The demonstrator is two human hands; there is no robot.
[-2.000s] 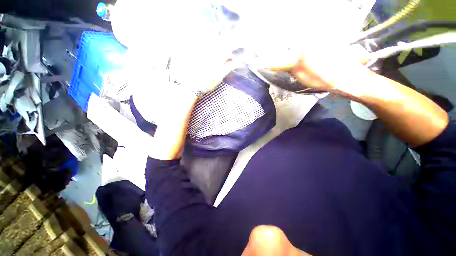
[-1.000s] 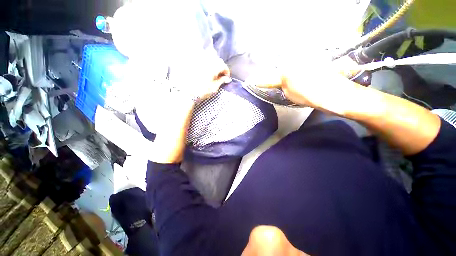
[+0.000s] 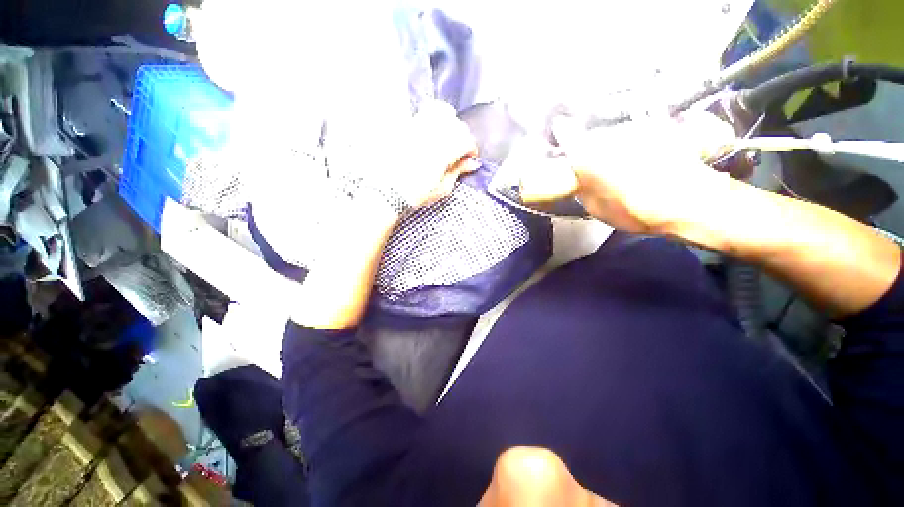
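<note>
A navy garment (image 3: 496, 277) with black-and-white checked lining (image 3: 451, 248) lies in front of me, over a dark buck (image 3: 416, 358). My left hand (image 3: 436, 168) rests at the garment's far side, its fingertips at the navy edge beside the lining; glare washes out most of it. My right hand (image 3: 600, 188) is closed around the handle of a steam iron (image 3: 535, 203), whose dark pointed body touches the navy cloth at the lining's right. Glare hides the far part of the garment.
A blue crate (image 3: 154, 139) stands at the upper left, with a blue bottle cap (image 3: 174, 19) above it. A yellowish hose (image 3: 783, 40), a black hose (image 3: 793, 84) and a white cord (image 3: 862, 149) run at the upper right. Dark cloth (image 3: 243, 406) hangs at lower left.
My right hand and the iron have shifted slightly, and more of the iron's handle shows. My left hand's fingertips have moved a little right along the edge. The camera view has also shifted slightly.
</note>
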